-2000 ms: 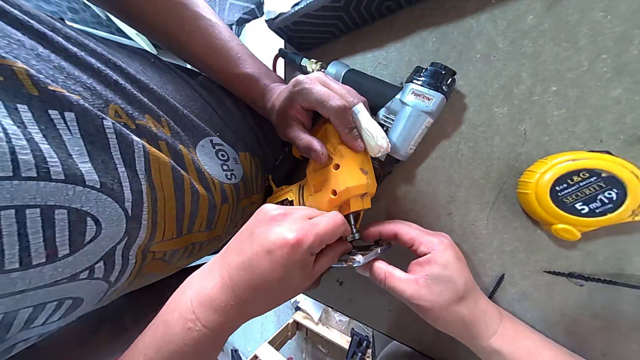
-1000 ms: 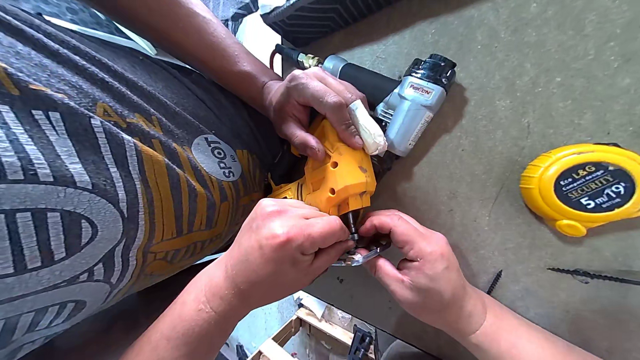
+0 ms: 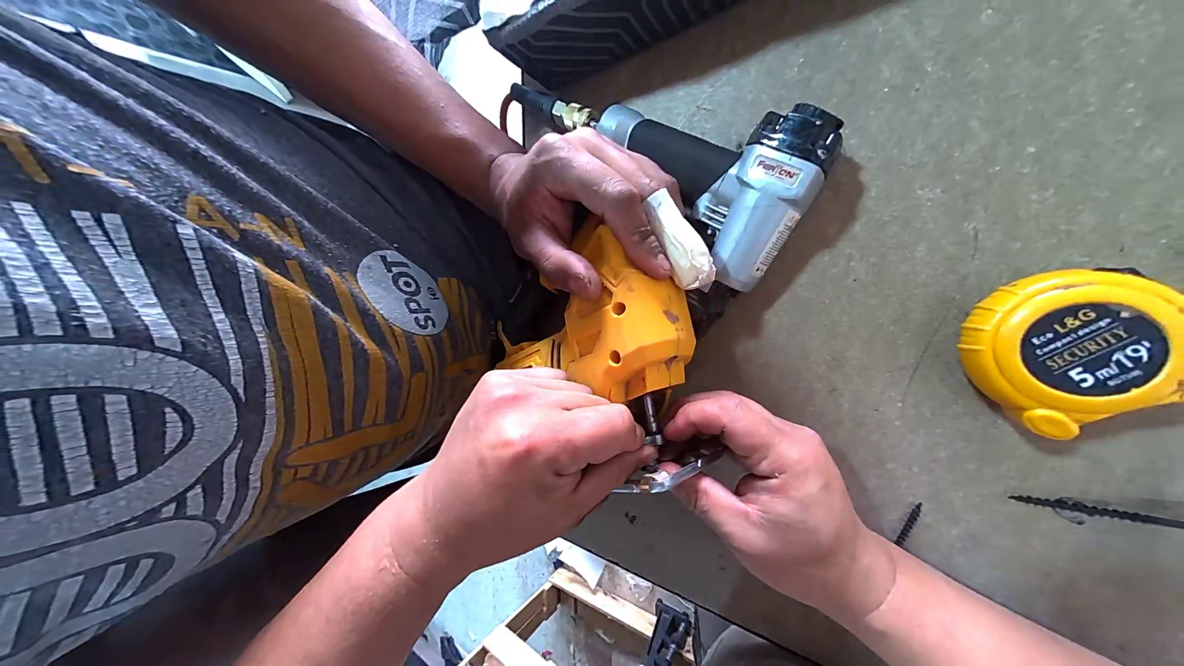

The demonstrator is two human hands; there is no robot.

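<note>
A yellow power tool (image 3: 638, 324) lies with its dark metal shaft (image 3: 649, 418) pointing toward the bottom of the view. My left hand (image 3: 536, 462) pinches at the lower end of that shaft, its fingertips partly hidden. From the right, my right hand (image 3: 777, 499) holds a shiny metal part (image 3: 680, 474) at the same end, thumb below and fingers above. Whether this part is fixed to the tool cannot be told. Another person's hand (image 3: 592, 203), one finger wrapped in white, rests on the tool's yellow housing.
Behind the tool lies a grey and black air nailer (image 3: 763, 208) with a hose fitting. A yellow tape measure (image 3: 1013, 356), a black screw (image 3: 908, 524) and a longer dark threaded piece (image 3: 1101, 511) are on the grey surface. The other person's torso is at left; a wooden frame (image 3: 601, 601) is below.
</note>
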